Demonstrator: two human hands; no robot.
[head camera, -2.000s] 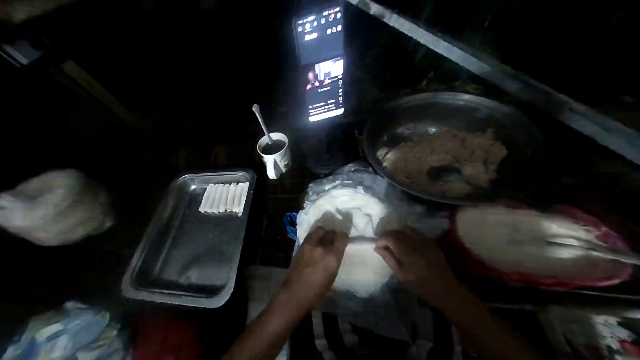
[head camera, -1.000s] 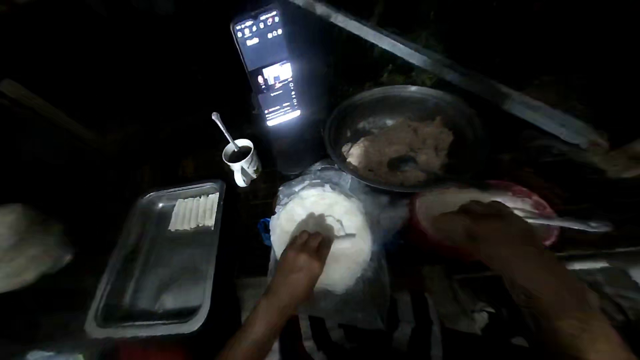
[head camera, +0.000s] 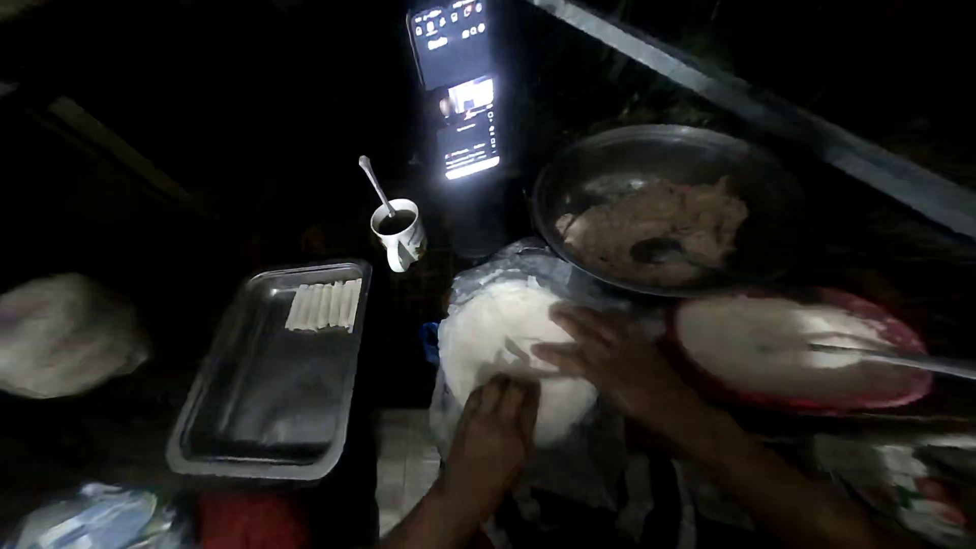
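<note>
A stack of round white wrapper sheets (head camera: 488, 328) lies on clear plastic in the middle. My left hand (head camera: 499, 419) rests on its lower part with fingers bent; whether it grips anything is unclear. Over the right side of the stack, my right hand (head camera: 602, 351) has its fingers spread. Between the hands the surface shows a fold or shadow. Several thin white rolls (head camera: 324, 306) lie side by side in a rectangular metal tray (head camera: 267, 404) on the left. At the upper right, a large metal bowl (head camera: 579, 152) holds a brownish filling (head camera: 663, 221) with a spoon.
A red-rimmed bowl (head camera: 907, 389) of pale paste with a utensil stands at right. Behind are a white mug (head camera: 400, 240) with dark liquid and a spoon, and a lit phone (head camera: 457, 91). A pale bundle (head camera: 65, 335) is at far left; a plastic bag (head camera: 99, 518) is lower left.
My right hand has moved left from the red-rimmed bowl onto the white stack. My left hand stays at the stack; the thin white strip seen at its fingers is not distinct now.
</note>
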